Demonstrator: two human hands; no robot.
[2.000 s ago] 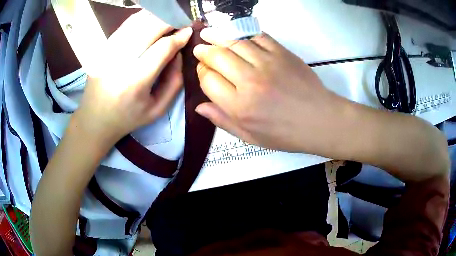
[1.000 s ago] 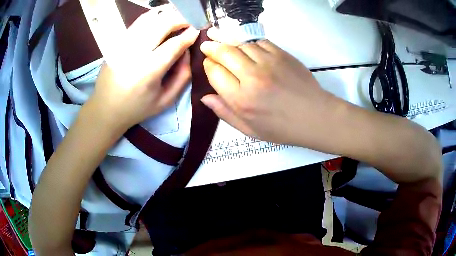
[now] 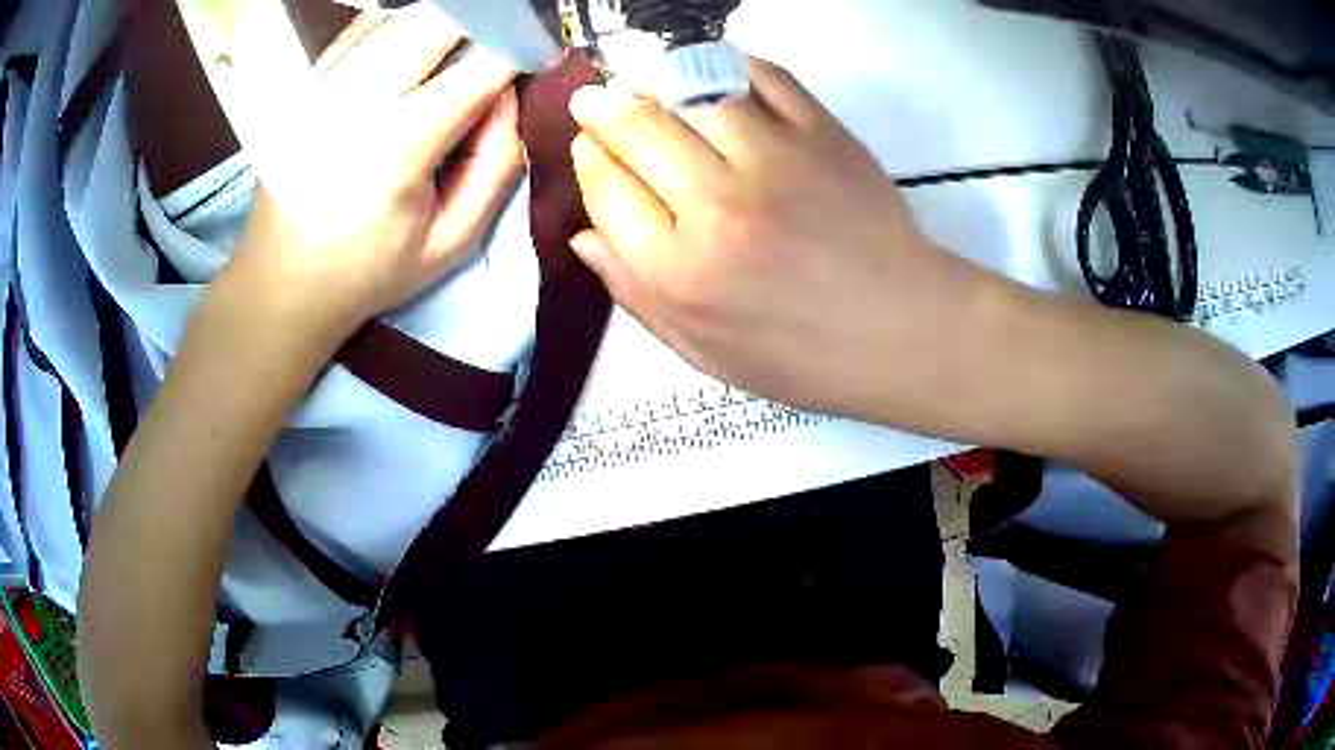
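A long maroon band [image 3: 568, 315] runs from the needle area at top centre down along the edge of the pale grey-blue garment [image 3: 352, 491]. My left hand [image 3: 366, 161] lies bent on the garment left of the band, fingertips near the needle; what its fingers grip is hidden. My right hand [image 3: 732, 220] lies over the band's right edge, fingertips on it just below the presser foot [image 3: 574, 27]. The needle itself is not clear. A black ribbed fitting with a pale lower part [image 3: 706, 71] is just above my right fingers.
The white machine head [image 3: 249, 73] is at top left. Black shears [image 3: 1139, 220] and a small green tool [image 3: 1268, 158] lie on the white table [image 3: 937, 117] at right. Ruler marks line its front edge. More garment cloth [image 3: 1076, 623] is below right, with baskets at lower left.
The band and garment have shifted up toward the needle, and the maroon cross strip sits higher. Both hands remain on the work, slightly higher than a second ago.
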